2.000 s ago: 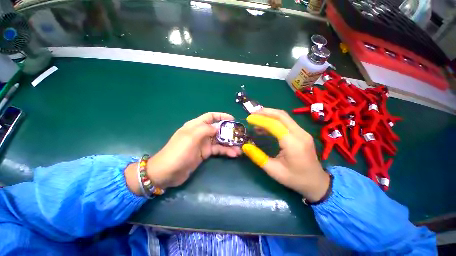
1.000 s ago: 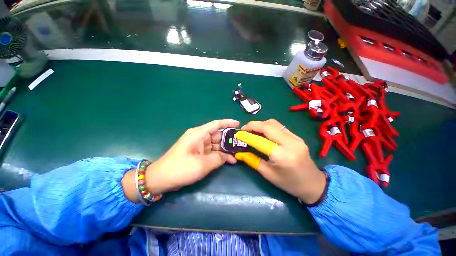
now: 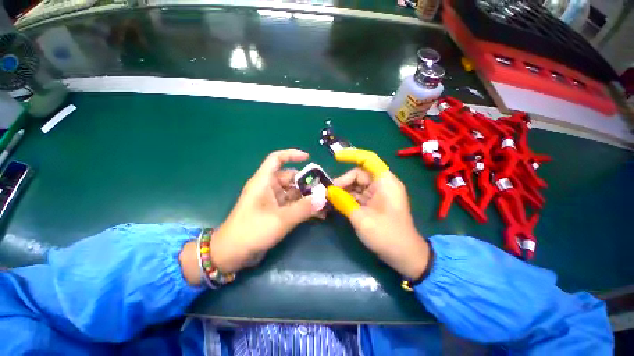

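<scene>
The watch unit [image 3: 311, 179] is a small rounded-square black piece with a pale edge and a green patch. It is tilted between my hands, above the bench centre. My left hand [image 3: 261, 206] grips its left and lower side with thumb and fingers. My right hand [image 3: 381, 212], with yellow finger cots on thumb and index finger, touches its right side with the thumb. The right index finger is raised. A small black-and-white part [image 3: 334, 141] lies on the green mat just beyond, partly covered by the right index finger.
A pile of red spring clamps [image 3: 480, 156] lies at right, with a white pump bottle [image 3: 415, 97] behind its left side. A phone [image 3: 12, 182], a white strip [image 3: 58, 119] and a small fan [image 3: 21, 62] are at left. A glossy conveyor belt [image 3: 174, 45] runs beyond the white edge.
The watch unit has moved slightly up and left and is tilted; its green patch shows beside the pale edge. My right index finger has lifted off its face. My left thumb now presses on its lower side.
</scene>
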